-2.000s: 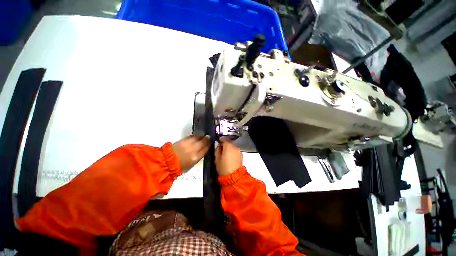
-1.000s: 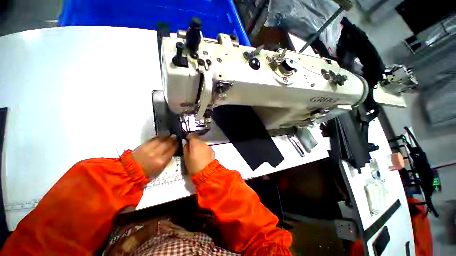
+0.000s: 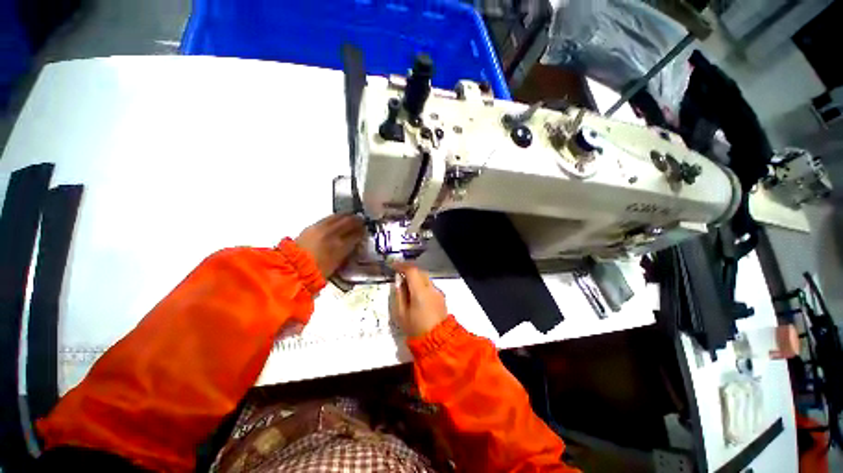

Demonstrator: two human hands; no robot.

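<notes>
A narrow black fabric strip (image 3: 353, 111) runs along the left side of the cream-white sewing machine head (image 3: 555, 171), with its far end beyond the head. My left hand (image 3: 333, 243) has its fingertips on the strip's near part, left of the metal presser foot (image 3: 399, 238). My right hand (image 3: 421, 300) is just in front of the foot with fingers pinched together; a small thin thing may be at the fingertips, too blurred to tell. The needle is not clearly visible. The grey metal bed (image 3: 365, 270) shows around the foot.
Two long black strips (image 3: 51, 277) lie at the white table's (image 3: 194, 148) left. A wider black panel (image 3: 499, 268) lies under the machine arm, with thin metal tools (image 3: 592, 294) right of it. Stacked black pieces (image 3: 707, 291) are at right. A blue bin (image 3: 351, 37) stands behind.
The strip has moved away from me; its near length no longer hangs over the front edge, and more shows behind the head. My left hand is farther forward. The view has shifted.
</notes>
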